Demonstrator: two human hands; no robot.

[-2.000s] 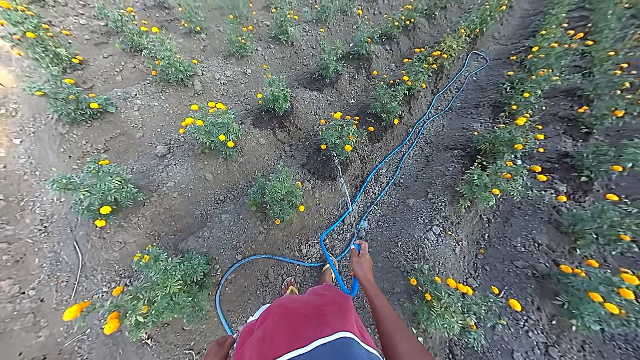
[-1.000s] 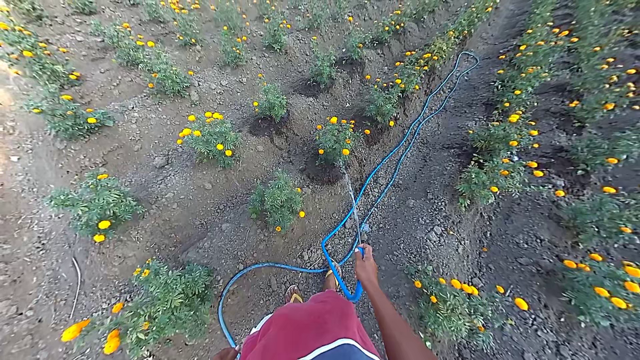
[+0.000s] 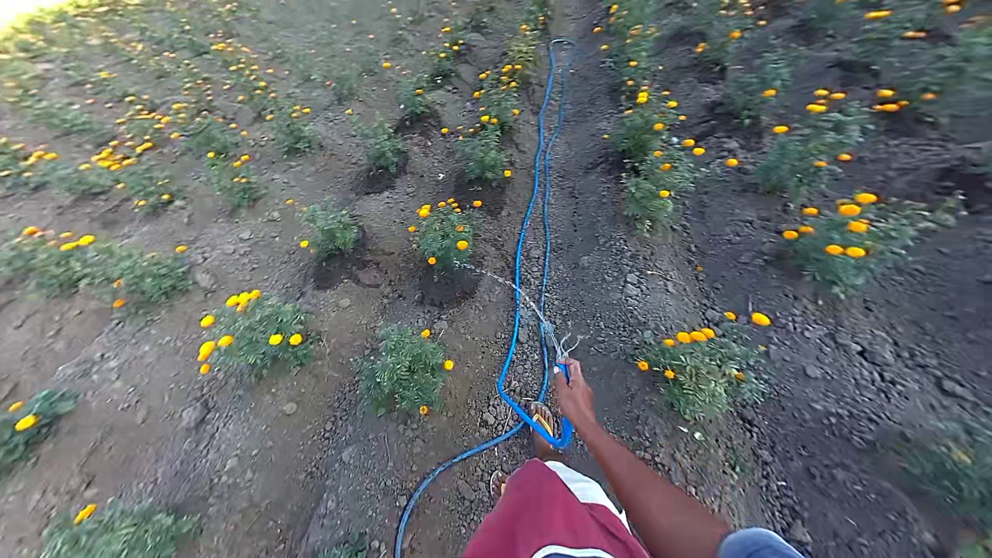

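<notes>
My right hand (image 3: pixel 575 394) is closed around the end of a blue garden hose (image 3: pixel 517 310), low and just right of the middle of the view. Water (image 3: pixel 515 288) streams from the hose end up and to the left, toward the foot of a marigold plant (image 3: pixel 445 236) with orange flowers. Dark wet soil (image 3: pixel 449 287) lies under that plant. From my hand the hose bends back near my sandalled foot (image 3: pixel 541 418) and runs far up the furrow in a long loop; another length curves down to the lower left. My left hand is out of view.
Rows of marigolds stand on both sides of the furrow. A small leafy one (image 3: pixel 403 368) grows left of the hose, and another (image 3: pixel 704 364) stands to the right of my right hand. Cloddy soil (image 3: pixel 837 387) lies between the rows.
The view has turned toward the right and farther up the rows. My left hand, at the lower edge earlier, has left the view. My right hand keeps its hold on the running hose.
</notes>
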